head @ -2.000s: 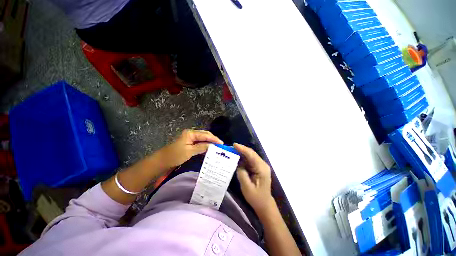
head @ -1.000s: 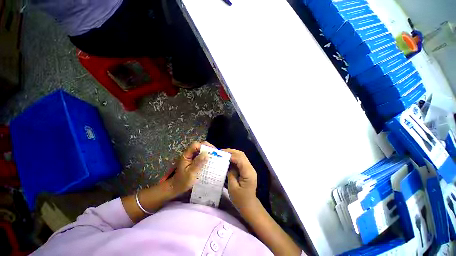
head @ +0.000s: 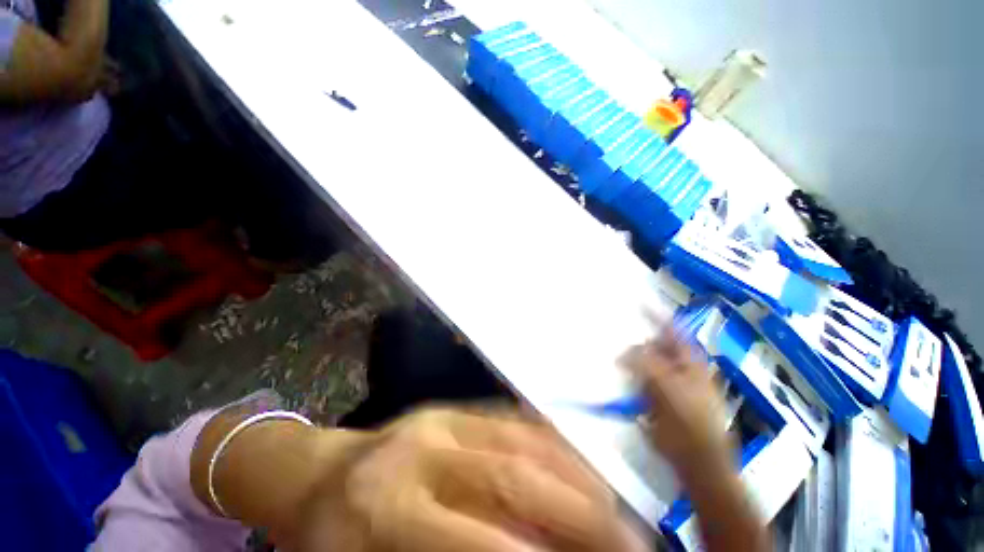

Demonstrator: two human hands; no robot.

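My left hand (head: 464, 480), with a white bracelet at the wrist, is large and blurred at the bottom centre. Its fingers are bent, and I cannot tell whether it holds anything. My right hand (head: 680, 404) is blurred over the bench's near edge, beside the carton pile. A thin blue and white retail box (head: 620, 408), smeared by motion, shows edge-on at its fingers and looks gripped. Flat blue and white cartons (head: 777, 383) lie in a messy pile at the right, some partly hidden by my right hand.
A row of blue boxes (head: 593, 124) stands along the bench's far side. Black coils (head: 874, 264) lie by the wall. A small dark object (head: 341, 100) lies on the white bench (head: 432, 205). At left are a seated person (head: 54, 119), a red stool (head: 140, 280) and a blue crate (head: 65, 442).
The view has swung right. My hands have left the lap, where both held the box. My right hand is now at the carton pile, and my left hand is closer to the camera.
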